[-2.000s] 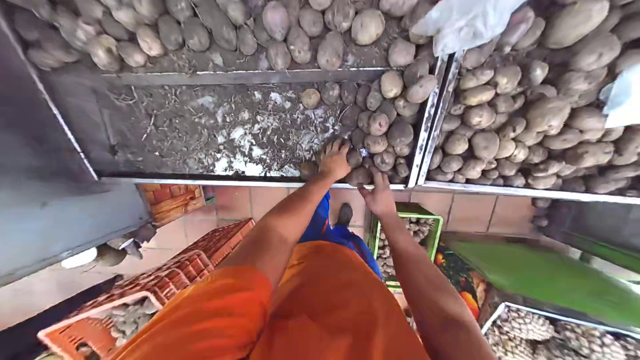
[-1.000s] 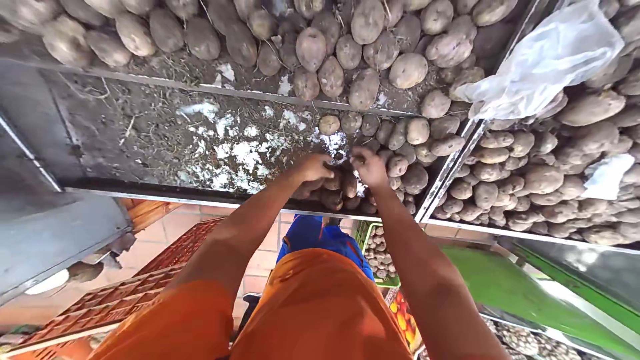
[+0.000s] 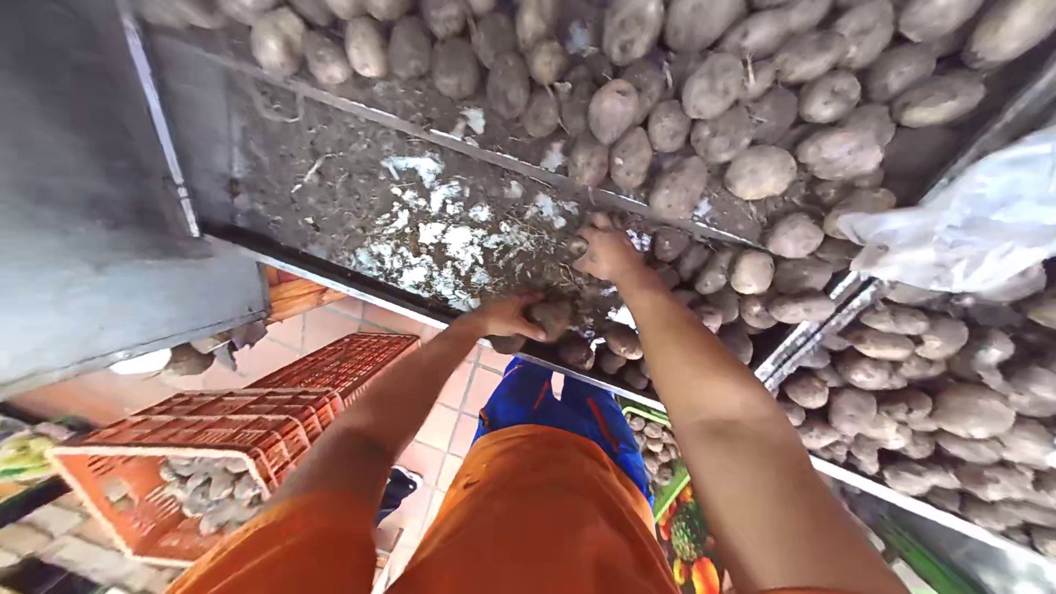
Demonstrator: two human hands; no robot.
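My left hand (image 3: 507, 318) is closed around a brown potato (image 3: 551, 315) near the front edge of the metal bin; another potato (image 3: 506, 343) lies just beneath it. Farther in, my right hand (image 3: 609, 252) grips a small potato (image 3: 577, 247), its fingertips partly hidden. Soil and white flakes (image 3: 445, 243) cover the bin's floor to the left of both hands. Loose potatoes (image 3: 752, 272) lie to the right of my right forearm, and more potatoes (image 3: 615, 111) are heaped on the raised level behind.
A metal divider (image 3: 813, 334) separates a second potato bin (image 3: 973, 411) at right, with a clear plastic bag (image 3: 965, 219) over the corner. The bin's front rim (image 3: 379, 297) runs before my legs. Orange plastic crates (image 3: 206, 412) stand on the tiled floor (image 3: 445, 412) at lower left.
My hands, close together one second ago, are now farther apart, the right one deeper in the bin. A potato now shows in my left hand. The view has turned.
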